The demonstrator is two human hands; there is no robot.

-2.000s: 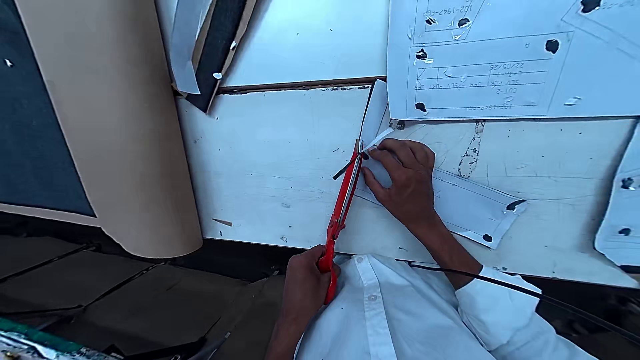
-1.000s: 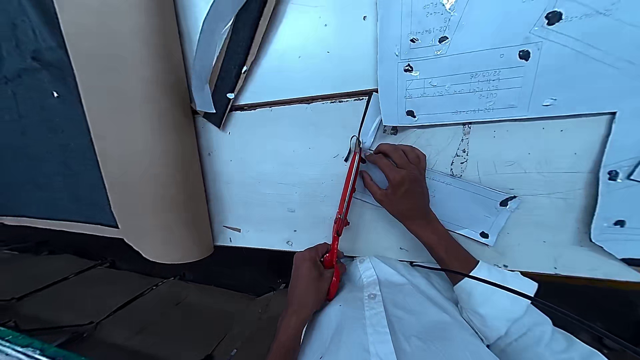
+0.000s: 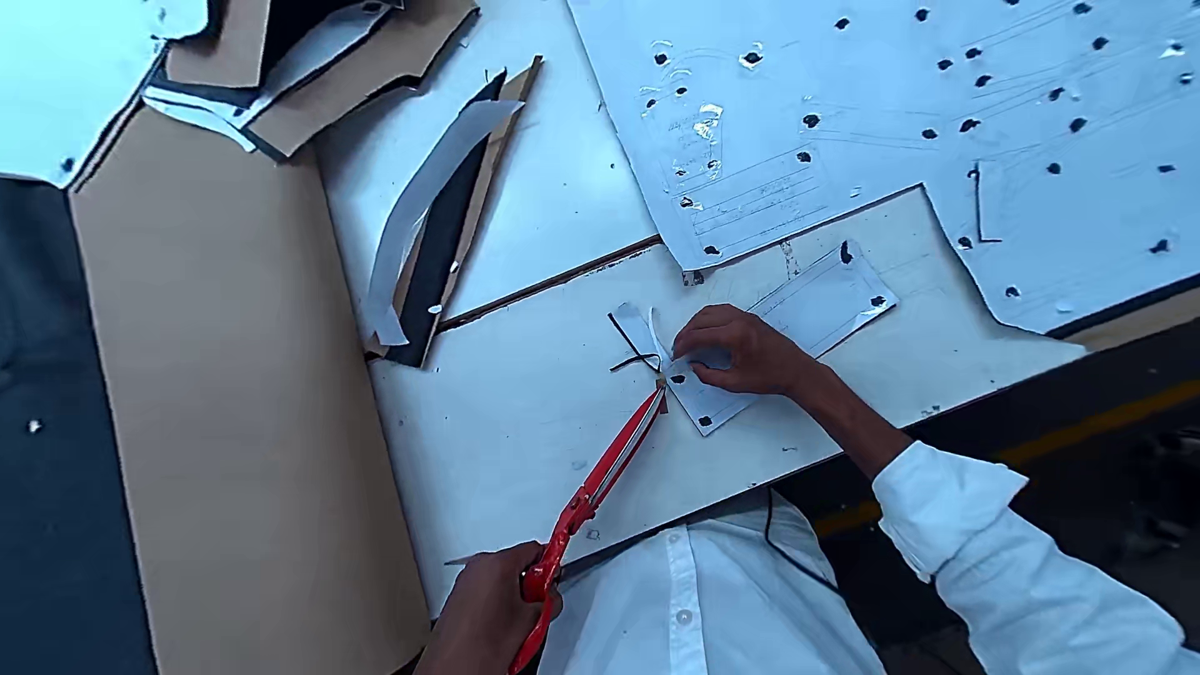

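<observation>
Red-handled shears (image 3: 595,487) reach diagonally over the table, with my left hand (image 3: 497,600) closed around their handles. Their tip lies at the left end of a long paper-topped piece with black marks (image 3: 816,305). My right hand (image 3: 736,352) rests on that piece, fingertips bent down at its left end beside the blade tip; what is between the fingers is hidden. Thin dark strips (image 3: 633,342) and a pale narrow offcut (image 3: 630,323) stick out just above the tip. The blades look nearly closed.
A large marked paper pattern sheet (image 3: 872,112) covers the upper right. Brown sheet material (image 3: 253,403) runs down the left, beside dark material (image 3: 56,422). Layered offcuts (image 3: 450,216) lie upper left. A seam (image 3: 553,281) crosses the white table, whose front edge is near my body.
The view has shifted and turned. The shears' tip now sits at the marked end of the piece, lower along it than before. Both hands keep their places on shears and piece.
</observation>
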